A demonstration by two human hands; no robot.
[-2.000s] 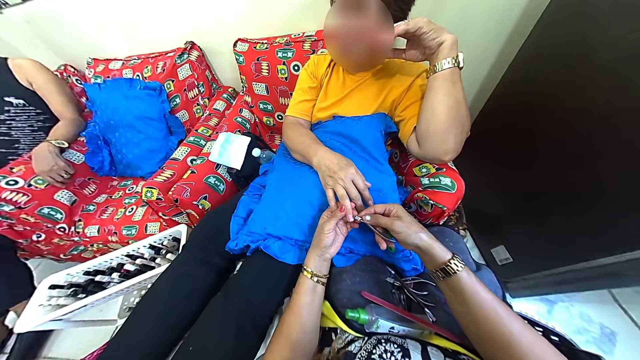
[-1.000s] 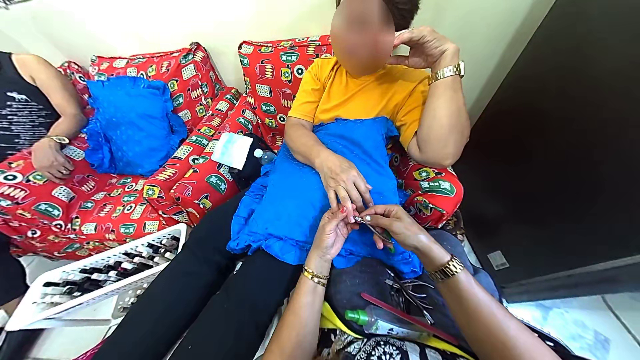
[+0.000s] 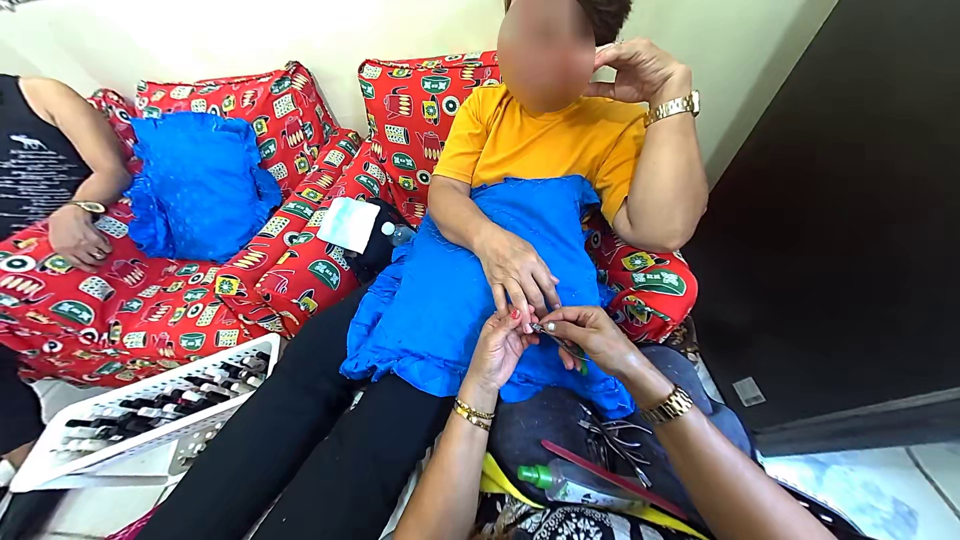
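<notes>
A seated person's hand (image 3: 517,271) rests over a blue ruffled cushion (image 3: 442,315) on that person's lap. My left hand (image 3: 501,349) grips one of its fingertips between thumb and fingers. From the right, my right hand (image 3: 592,337) is closed on a small metal nipper-like tool (image 3: 561,342), whose tip is at the held fingertip. The tool's exact kind is partly hidden by my fingers. Below my hands, on dark cloth, lie several metal manicure tools (image 3: 615,444), a red nail file (image 3: 615,478) and a clear bottle with a green cap (image 3: 534,475).
A white plastic basket (image 3: 142,390) of nail polish bottles stands at lower left. Red patterned armchairs (image 3: 300,300) line the wall, one holding another blue cushion (image 3: 199,187) beside a second person's arm (image 3: 90,165). A white paper (image 3: 349,225) and small bottle (image 3: 397,233) lie between seats. A dark panel (image 3: 825,225) stands right.
</notes>
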